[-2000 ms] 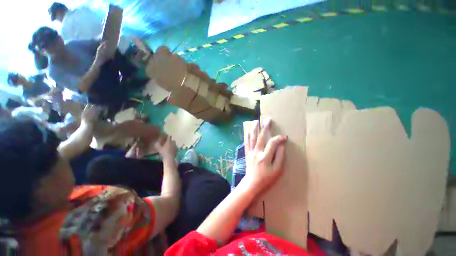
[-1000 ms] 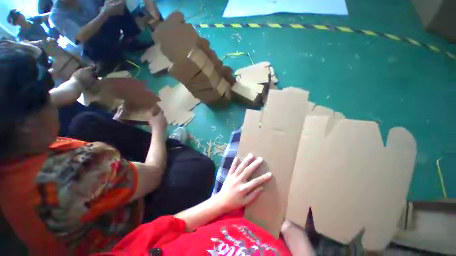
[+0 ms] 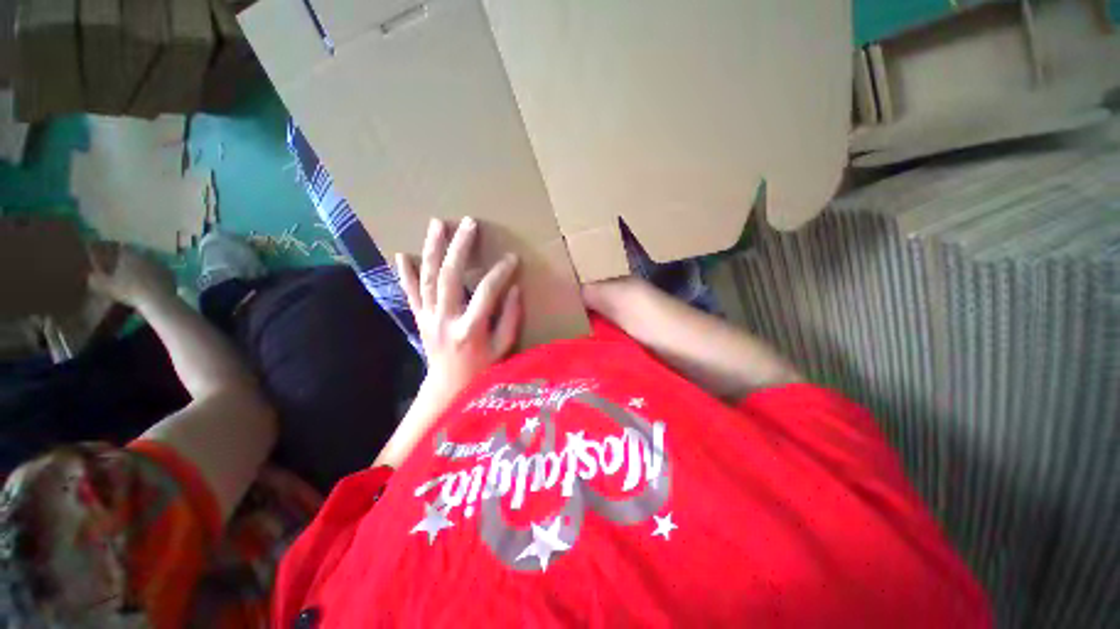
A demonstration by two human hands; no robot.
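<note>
A tan cardboard box blank (image 3: 663, 111) lies across my lap over checked cloth. A long crease divides its left panel from the wide right panel, which has notches and a rounded flap at its lower edge. A slot and a dark slit show near the top of the left panel. My left hand (image 3: 462, 295) rests palm down on the lower left panel, fingers spread. My right forearm reaches in from the right; its hand (image 3: 602, 295) is mostly hidden under the blank's near edge, so its grip cannot be seen.
Stacked cardboard (image 3: 958, 356) stands close at the right, with an open box tray (image 3: 983, 74) above it. A person in orange (image 3: 147, 504) sits at the left. Flat blanks (image 3: 133, 178) and scraps lie on the green floor. Box stacks (image 3: 117, 55) stand at upper left.
The view has tipped down toward my lap. My left hand has slid down the left panel to near its edge since two seconds ago. My right arm has come into view, its hand under the blank.
</note>
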